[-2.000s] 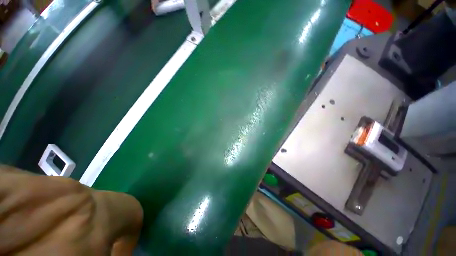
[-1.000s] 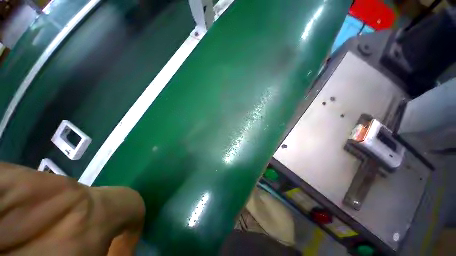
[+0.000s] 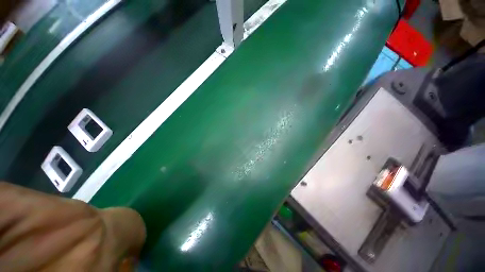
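A white housing (image 3: 414, 206) with a dark window and an orange-red patch at one end sits in the dark metal fixture (image 3: 378, 197) on the welder's pale base plate (image 3: 340, 172). Two white front housings with window openings lie on the dark green conveyor belt, one (image 3: 84, 139) further up and one (image 3: 53, 174) nearer the tan sleeve. Neither my left hand nor my right hand can be made out. A tan sleeve (image 3: 69, 228) fills the bottom left corner.
The glossy green side table (image 3: 228, 138) runs between the belt's white rail (image 3: 154, 119) and the machine. A white post (image 3: 230, 24) stands on the rail. A green button (image 3: 285, 213) and a red button (image 3: 331, 262) are on the machine's front edge. A red object (image 3: 409, 43) is beyond.
The front housings have moved up along the belt, and the second one has come out from behind the sleeve. The view has shifted, so the machine appears lower. The housing remains in the fixture.
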